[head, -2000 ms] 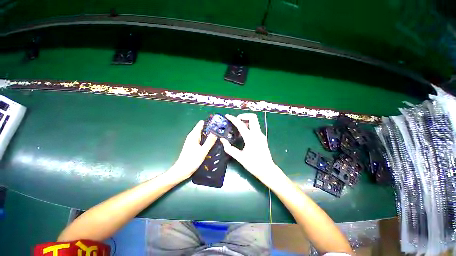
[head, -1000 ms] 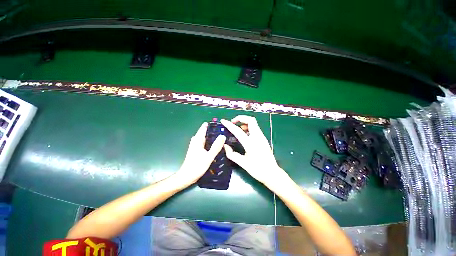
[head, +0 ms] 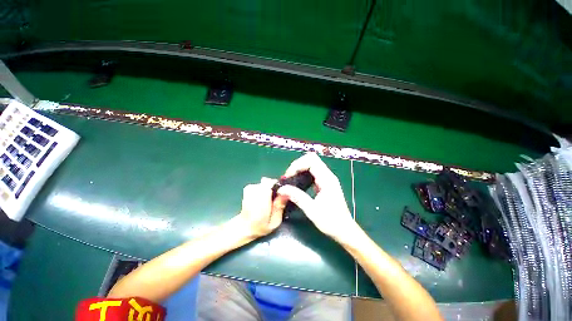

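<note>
A black phone body [head: 297,182] is held between both hands over the middle of the green bench, lifted and turned so that little of its face shows. My left hand [head: 261,209] grips its lower left side, fingers curled. My right hand [head: 322,194] is around its upper right end, thumb across the near side. Most of the phone is hidden by the fingers, and whether its circuit-board end is covered cannot be seen.
A loose pile of black covers [head: 443,233] lies on the bench at right, beside a tall stack of clear ribbed trays [head: 540,232]. A white tray [head: 55,158] with dark rectangles is at far left. Black phones [head: 337,119] are spaced on the conveyor beyond the chipped edge strip [head: 263,139].
Both hands have lifted and tilted the phone, which lay flat pointing away from me before. My left hand has closed around its side. The view has shifted left, showing more of the white tray.
</note>
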